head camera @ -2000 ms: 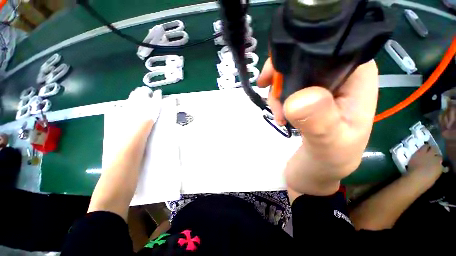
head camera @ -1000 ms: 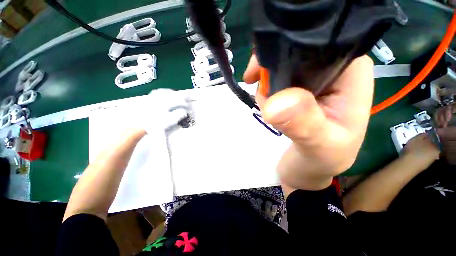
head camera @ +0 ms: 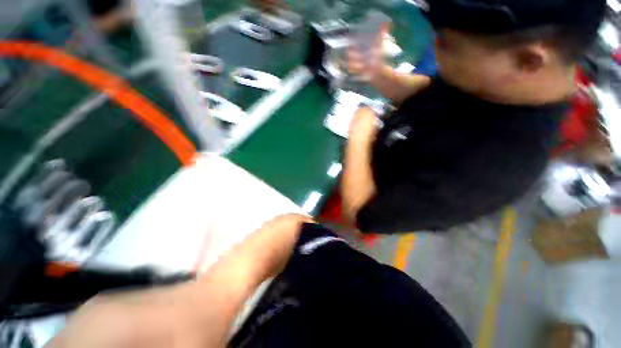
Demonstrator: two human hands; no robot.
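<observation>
My right hand [head camera: 136, 316] is a large blurred shape at the bottom left, its forearm running down-left from a black sleeve. The fingers cannot be made out. The black power screwdriver [head camera: 27, 275], with a small orange part, lies along the hand's upper side at the left edge, also blurred; whether the fingers are round it cannot be told. The white board [head camera: 173, 204] shows beyond my forearm. White housings [head camera: 75, 221] form a blurred row left of the board. My left hand is not in view.
An orange hose [head camera: 112, 85] arcs across the upper left. More white housings [head camera: 255, 78] lie on the green surface beyond a pale rail [head camera: 269, 109]. A person in black [head camera: 463, 149] sits at the right, a hand on white parts [head camera: 351, 112]. Yellow lines [head camera: 497, 272] mark the floor.
The view has swung far to the right and blurred. My right hand and the screwdriver have shifted to the lower left of the picture. My left hand has left the view.
</observation>
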